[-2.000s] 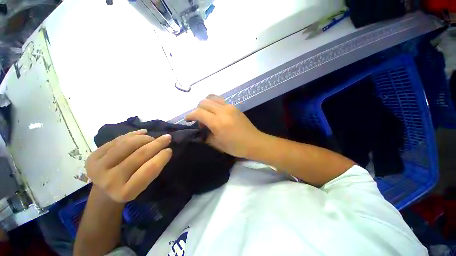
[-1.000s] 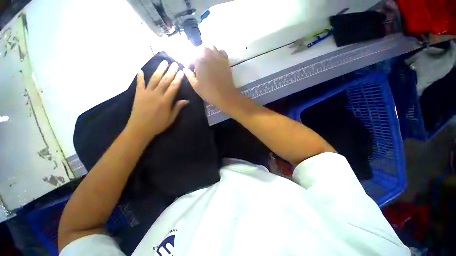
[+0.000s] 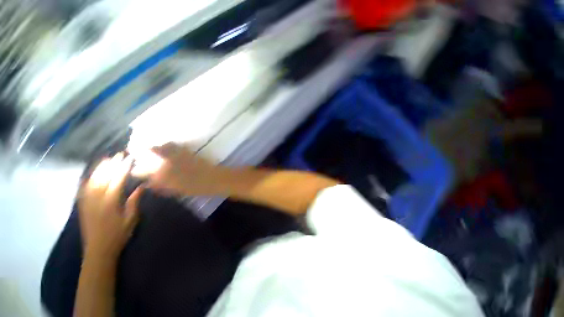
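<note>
The black fabric garment (image 3: 167,254) lies on the white table's front part and hangs over its edge towards my lap. My left hand (image 3: 105,198) lies on the garment, fingers towards the needle area. My right hand (image 3: 170,167) is beside it at the cloth's upper edge, by the needle area; its fingertips are washed out by the lamp. Blur hides whether either hand grips the cloth. The white sewing machine (image 3: 117,80) with a blue stripe stands just beyond my hands. The needle and presser foot cannot be made out.
The table-edge ruler (image 3: 247,139) runs along the front edge. A black cloth pad (image 3: 309,59) lies at the table's right part, with a red bin (image 3: 377,9) beyond. A blue plastic basket (image 3: 427,167) holding dark cloth stands right of my lap. Blurred cloth piles lie farther right.
The view has swung right and blurred, showing more of the machine head and the basket side. Since the earliest frame, the bunched cloth has been spread flat and brought to the needle area.
</note>
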